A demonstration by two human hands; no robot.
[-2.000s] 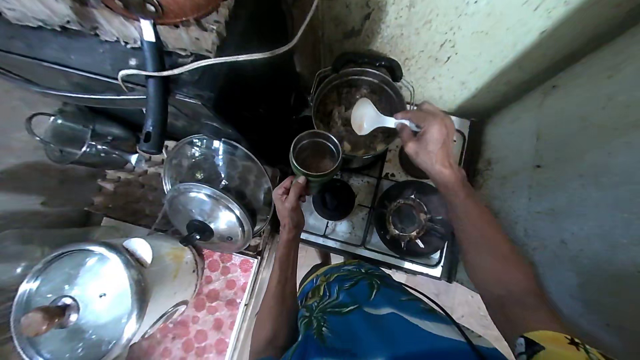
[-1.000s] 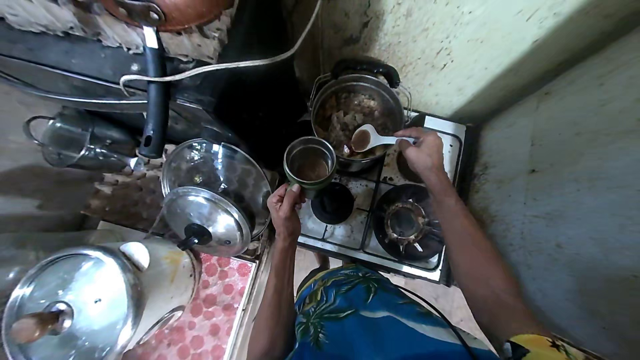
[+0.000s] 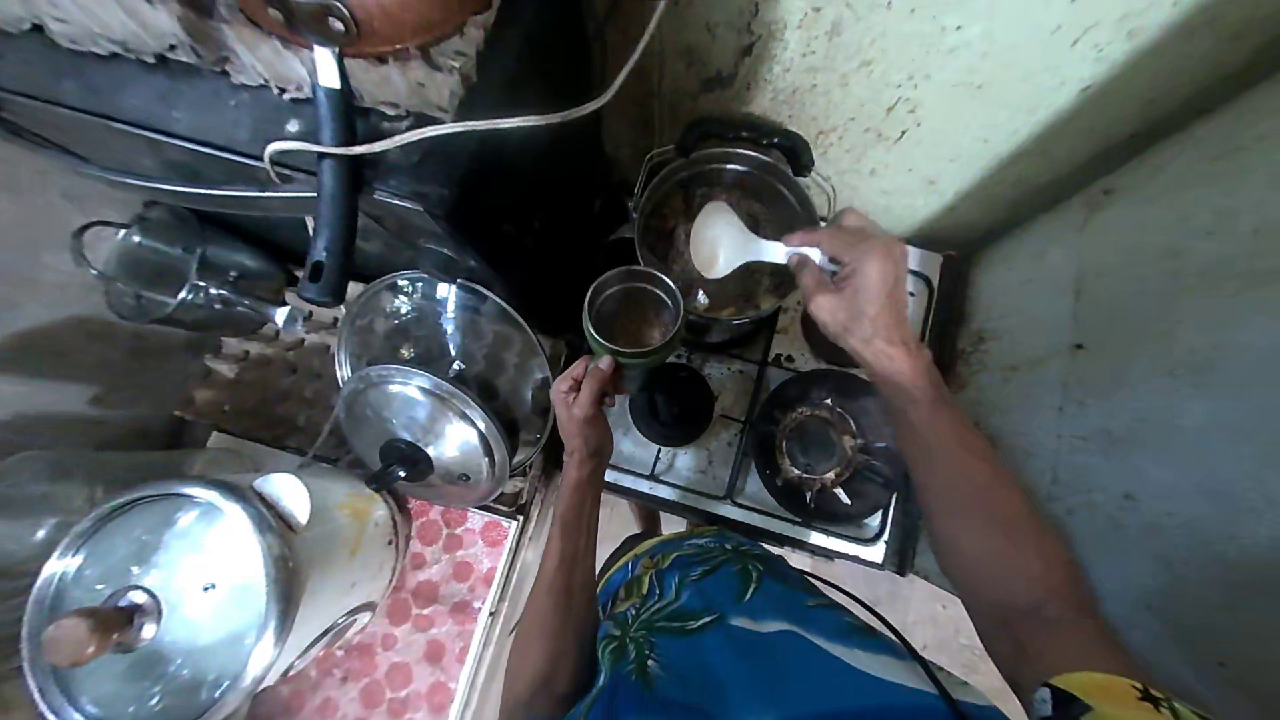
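Observation:
A green metal cup (image 3: 633, 318) with brown liquid in it is held upright by my left hand (image 3: 585, 400), just left of the pot and over the stove's edge. My right hand (image 3: 862, 285) grips the handle of a white plastic ladle (image 3: 722, 240), whose bowl hangs above the pot. Brown food shows inside the metal pot (image 3: 650, 220), which stands on the back of the gas stove (image 3: 725, 455). The contents of the ladle's bowl cannot be made out.
Near my left arm lie a glass lid (image 3: 385, 320) and a smaller metal lid (image 3: 450, 440). A large lidded pot (image 3: 170, 590) stands at lower left. A pan's black handle (image 3: 335, 190) juts down at upper left. Walls border the stove at the back and right.
The ladle was lower, at the food in the pot, one second ago; it is now raised above it in my right hand. My left hand keeps the cup beside the pot.

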